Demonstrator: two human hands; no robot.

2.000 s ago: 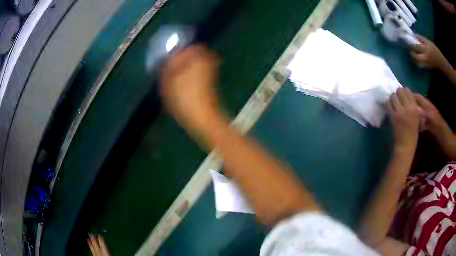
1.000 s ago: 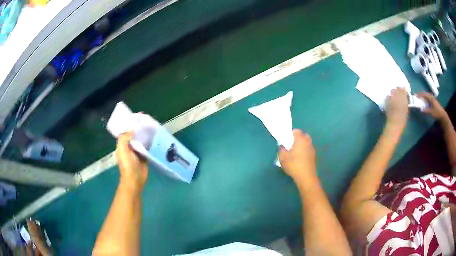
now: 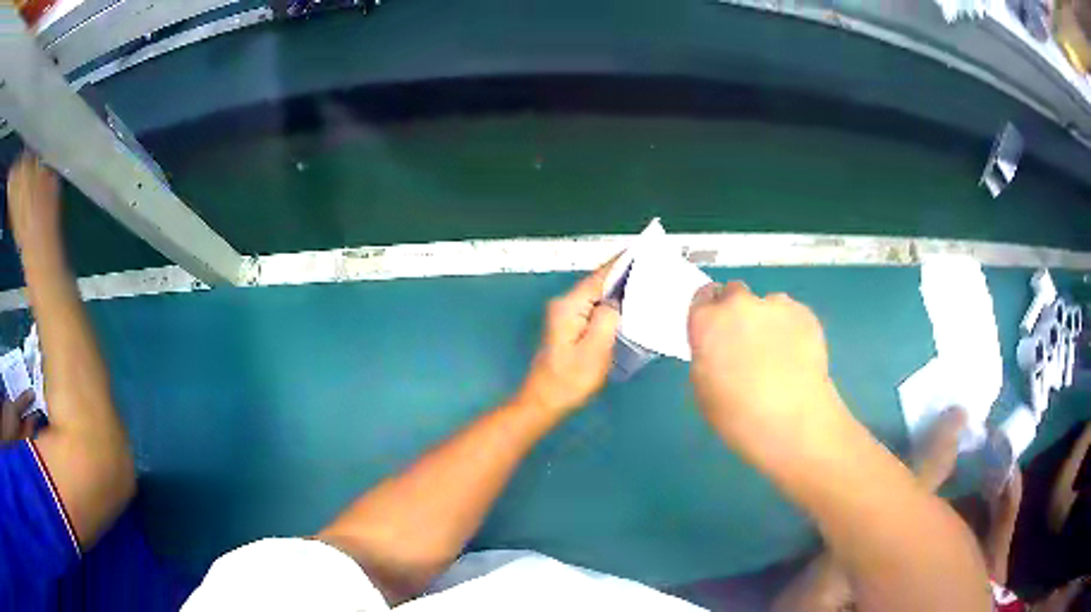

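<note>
My left hand [image 3: 572, 347] is closed around a retail box [image 3: 631, 357] at the centre, just in front of the pale rail. Only a grey-white side and edge of the box show; its print is hidden. My right hand [image 3: 766, 353] grips a white-wrapped product [image 3: 664, 294] by its near end, at the mouth of the box. The wrapped product covers part of the opening. How far it is inside cannot be told.
The pale rail [image 3: 479, 257] divides the green bench from the conveyor. White sheets [image 3: 964, 323] and bare products [image 3: 1050, 347] lie at right by another person's hands. A metal post [image 3: 120, 167] slants at left, near a person in blue. A small carton [image 3: 1001, 159] lies far right.
My two hands have come together at the centre, bringing the box and the wrapped product into contact. The view has turned, and a worker in blue now shows at left.
</note>
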